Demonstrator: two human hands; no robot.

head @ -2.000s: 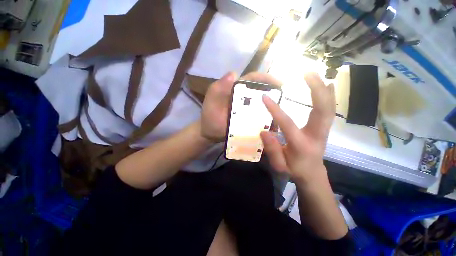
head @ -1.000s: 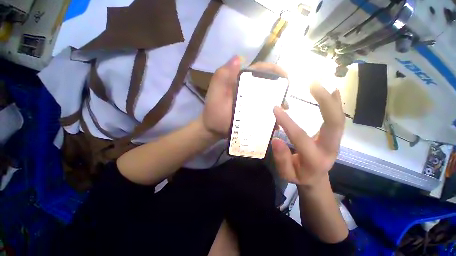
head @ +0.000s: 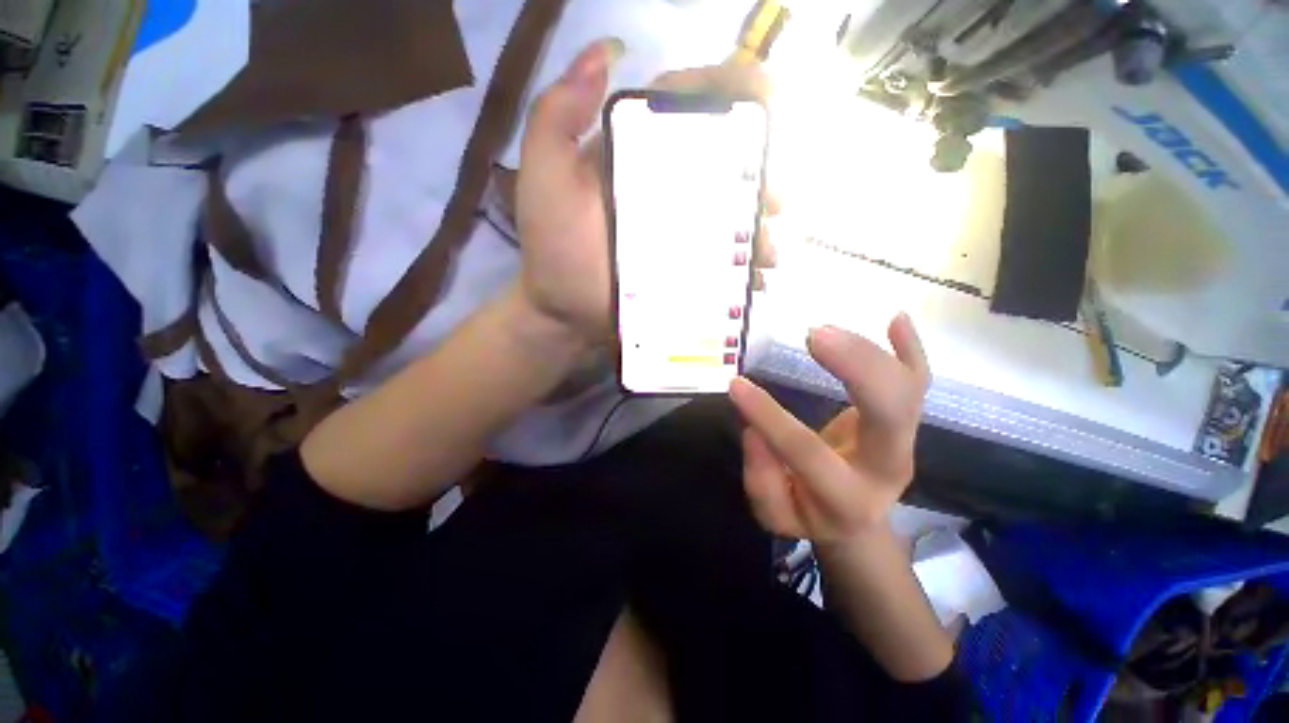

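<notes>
A smartphone (head: 687,240) with a bright white screen and small red marks stands upright in the picture centre. My left hand (head: 566,212) holds it from behind, thumb along its left edge and fingertips showing at its right edge. My right hand (head: 834,431) holds nothing; its fingers are apart, and the index fingertip is at the phone's lower right corner. I cannot tell whether it touches. White-backed fabric (head: 410,184) with brown strips lies behind and left of the phone.
The sewing machine (head: 1202,184) is at upper right, with strong lamp glare at the needle. A dark flat rectangle (head: 1043,223) and a thin yellow-green tool (head: 1101,343) lie on its bed. Blue crates are at left and at lower right (head: 1131,565).
The phone and my left hand are higher and further left in the picture. My right index finger has moved from the screen to the phone's lower right corner. The screen content differs.
</notes>
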